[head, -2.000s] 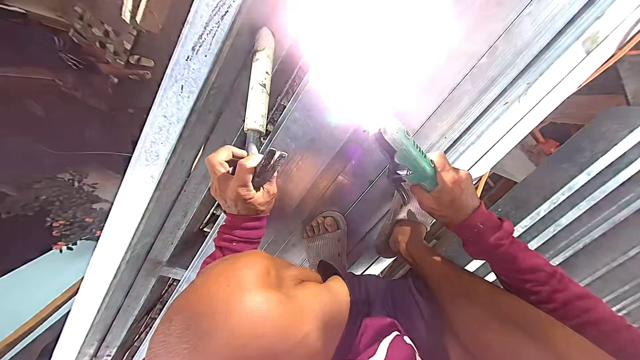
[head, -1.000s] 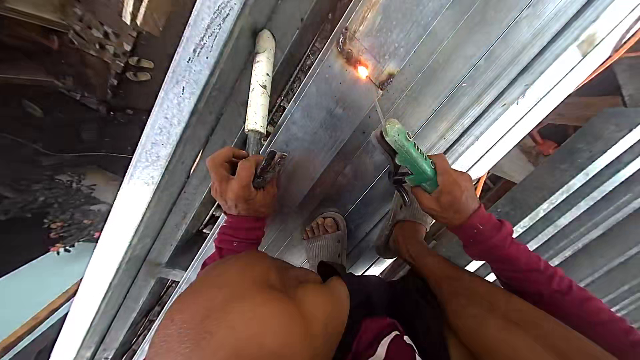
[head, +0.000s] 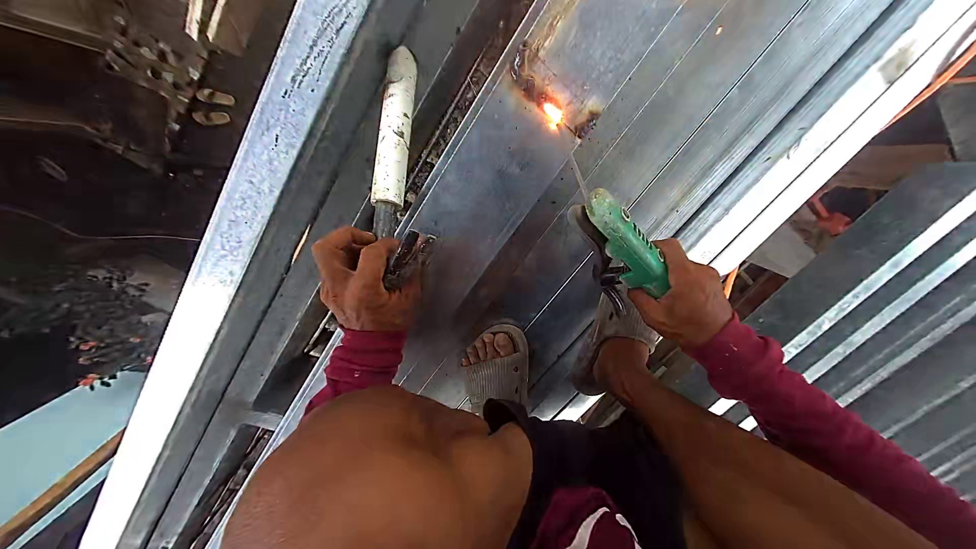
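My right hand (head: pixel 685 296) is closed around a green welding electrode holder (head: pixel 630 242). A thin welding electrode (head: pixel 581 174) sticks out of its jaw, and its tip is near scorched marks on a flat galvanized metal section (head: pixel 526 145). A small orange glow (head: pixel 552 114) shows on the metal just left of the tip. My left hand (head: pixel 366 280) grips the dark end of a hammer-like tool with a white, dirty sleeve (head: pixel 396 130); its far end points away from me. A dark metal piece (head: pixel 404 255) shows at my left fingers, its kind unclear.
Long steel channels (head: pixel 252 168) run diagonally on the left. My sandalled feet (head: pixel 496 362) rest on the metal sections. Ribbed metal sheets (head: pixel 892 305) lie at the right. Far below on the left are a pair of slippers (head: pixel 212 107) and a plant with reddish flowers (head: pixel 91 366).
The bright white arc of two seconds ago has gone out, leaving a small orange glow that is smaller now than one second ago. Both hands have kept their places.
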